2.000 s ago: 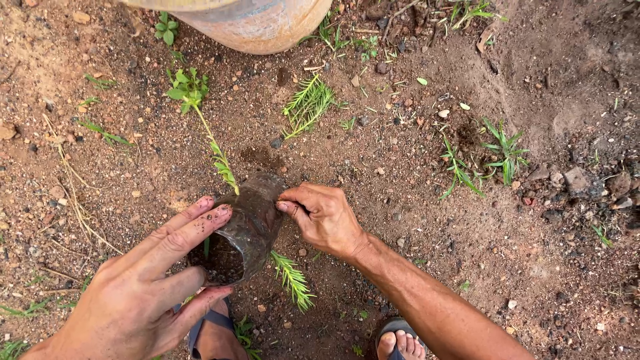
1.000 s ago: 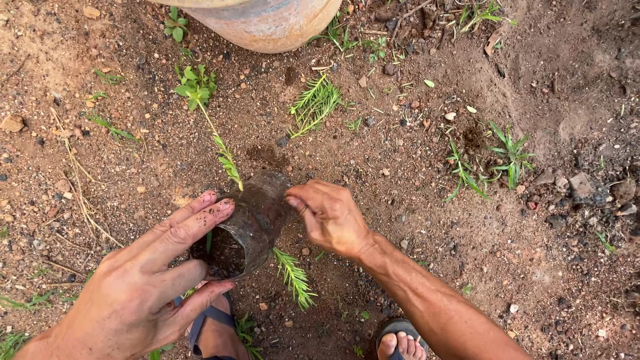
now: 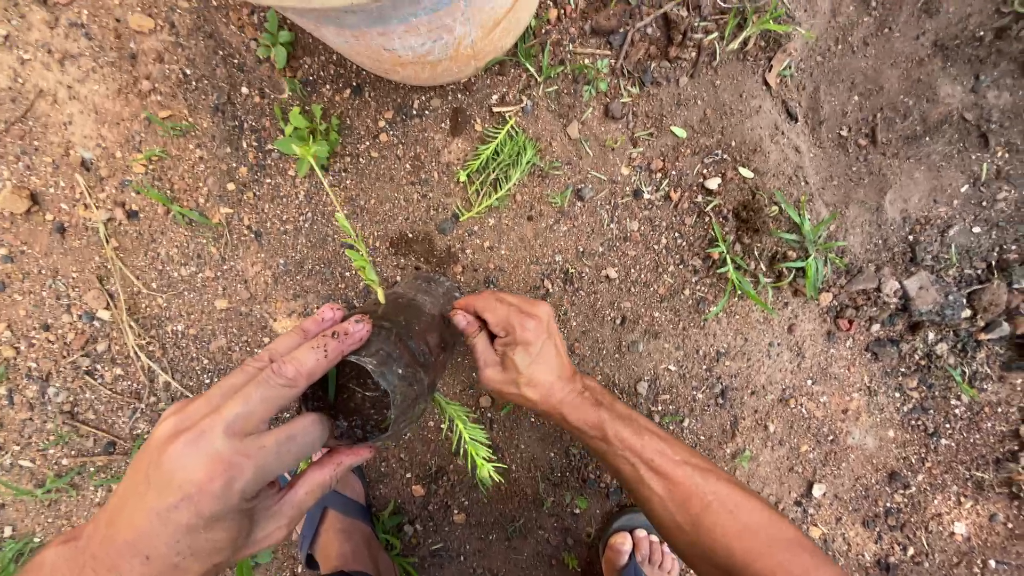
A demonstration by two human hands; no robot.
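A clear plastic container [image 3: 412,344], cut open and smeared with soil, lies tilted with its open mouth toward the lower left and dark soil inside. My left hand [image 3: 240,432] grips its rim, fingers above and thumb below. The fingertips of my right hand [image 3: 516,344] pinch the container's right side. A leafy green cutting [image 3: 358,254] extends up from beside the container's upper edge; whether it passes through the wall, I cannot tell. Another feathery green sprig [image 3: 470,438] sticks out at the container's lower right.
Feathery green cuttings [image 3: 500,168] lie on the gravelly soil above the container. A large dirt-stained pot or bucket [image 3: 432,40] stands at the top. Grass tufts [image 3: 810,244] and stones [image 3: 924,292] are at the right. My sandalled feet [image 3: 640,552] are at the bottom edge.
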